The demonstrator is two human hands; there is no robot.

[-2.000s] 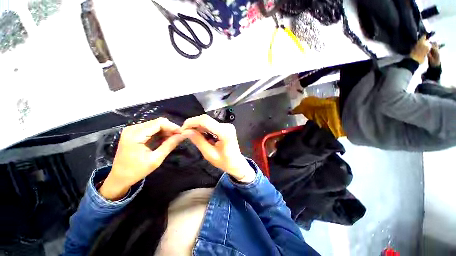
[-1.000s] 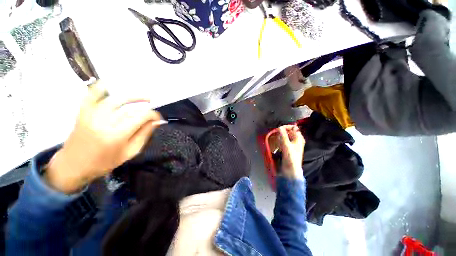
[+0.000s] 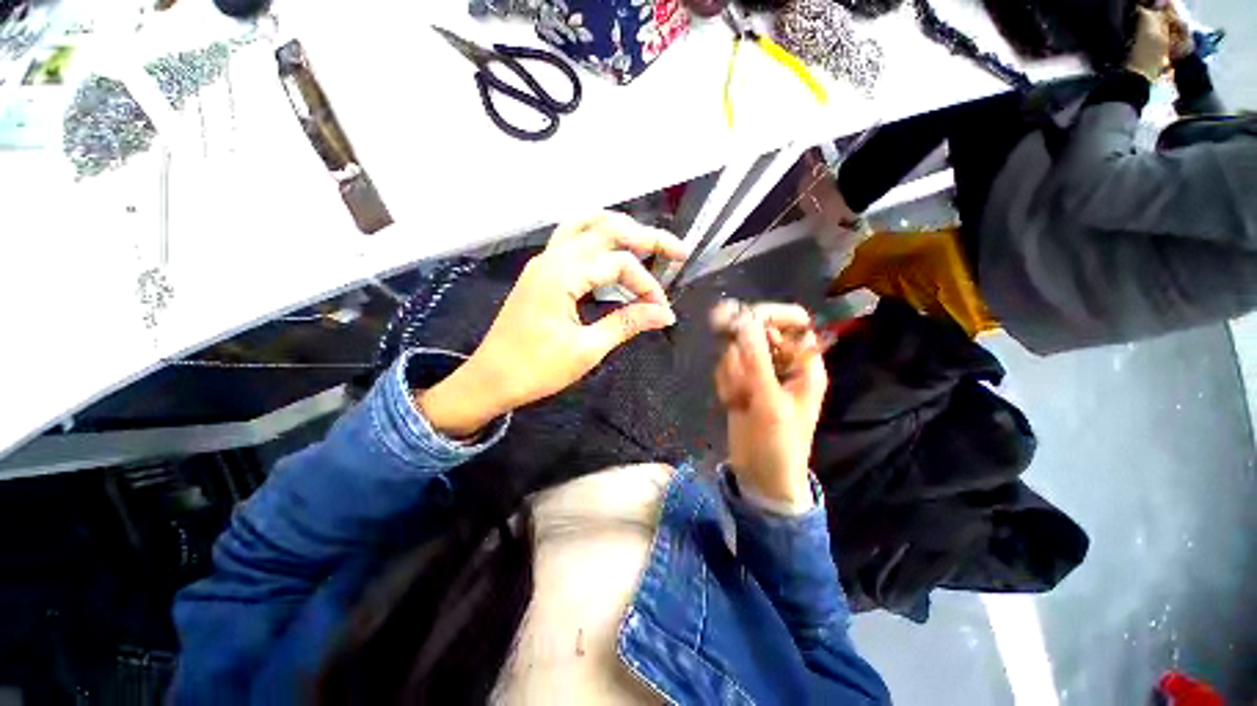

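Observation:
The black textured garment (image 3: pixel 620 414) lies bunched on the lap. A white-flecked trim (image 3: pixel 421 304) shows at its upper left, by the table edge. My left hand (image 3: pixel 558 331) is above the garment with thumb and a finger close together; a tiny dark thing shows at the fingertips, too small to name. My right hand (image 3: pixel 775 393) is raised to the right of the garment, fingers curled and blurred; whether it holds a needle or thread cannot be told. The hands are apart.
On the white table (image 3: pixel 262 262) lie a brown tool (image 3: pixel 331 138), black-handled scissors (image 3: pixel 527 94), a floral pouch (image 3: pixel 607 35), yellow-handled pliers (image 3: pixel 772 62) and grey beads (image 3: pixel 827 42). Dark cloth (image 3: pixel 937 469) is piled at right. Mustard cloth (image 3: pixel 917 276) hangs near a person in grey (image 3: pixel 1103 248).
My left hand has moved from over the table at left to above the garment, nearer my right hand. My right hand has shifted slightly left. The other person's hands show again.

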